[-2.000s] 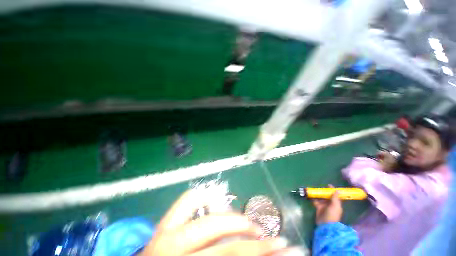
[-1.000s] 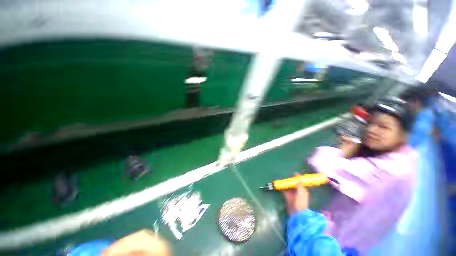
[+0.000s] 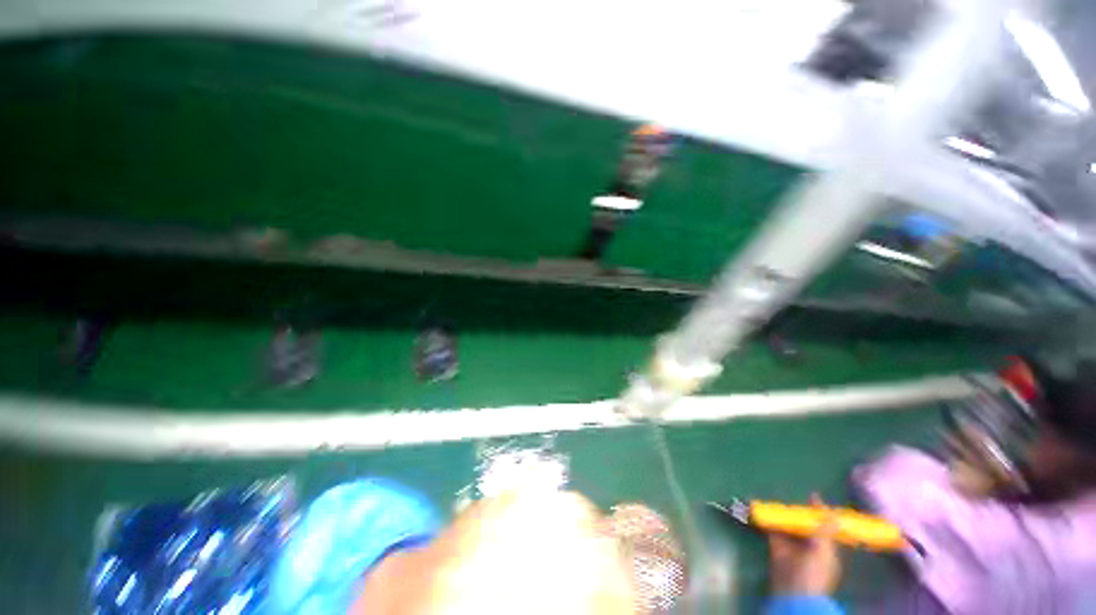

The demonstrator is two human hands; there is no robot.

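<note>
My left hand (image 3: 511, 559), in a blue cuff, reaches in from the bottom middle. It is blurred and overexposed, and its fingertips cannot be made out. It covers the lower part of a pile of thin white-silver strips (image 3: 522, 466) and the left edge of the round speckled screw tray (image 3: 655, 559). My right hand (image 3: 808, 555), also in a blue cuff, is at the lower right, closed around the yellow-orange electric screwdriver (image 3: 829, 524). The screwdriver lies nearly level, its dark tip pointing left toward the tray. No phone is visible in front of me.
A bag of shiny dark blue parts (image 3: 186, 559) lies at the lower left. A white edge strip (image 3: 325, 430) divides the bench from the green conveyor, where dark units (image 3: 436, 353) sit. A pale slanted post (image 3: 769, 276) stands beyond the tray. A person in pink (image 3: 998, 517) is at the right.
The view has turned, so the scene sits further right and the blue bag shows. My left hand has come further into view, over the strips and tray edge. My right hand still holds the screwdriver.
</note>
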